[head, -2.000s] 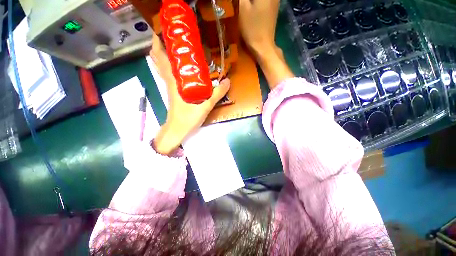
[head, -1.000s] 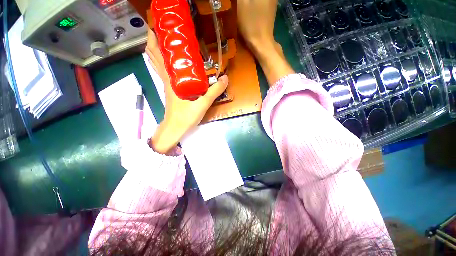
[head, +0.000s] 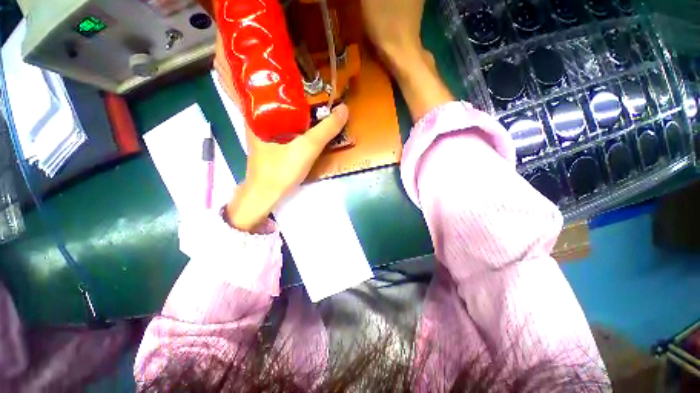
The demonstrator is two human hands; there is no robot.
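Note:
The fixture's orange base point(head: 368, 127) lies on the bench at the top centre, with metal bolts and linkage above it. Its bright red ribbed handle point(head: 265, 80) slants down over my left hand point(head: 280, 169). My left thumb tip is at a small white and dark part point(head: 323, 113) at the fixture's nest. My other left fingers are hidden behind the handle, so their grip cannot be told. My right hand point(head: 393, 27) is beside the fixture's right side, cut off by the top edge. Its fingers are not visible.
A clear blister tray point(head: 560, 100) of black discs lies right. A cream meter point(head: 115, 46) stands upper left. A pink-and-white marker point(head: 209, 173) lies on white paper point(head: 173, 142). Another paper slip point(head: 326, 246) is at the bench edge. Loose papers point(head: 46, 115) lie far left.
The meter, red handle and left papers appear slightly further left and higher. The meter's red display has left the picture. Both hands remain in nearly the same places at the fixture.

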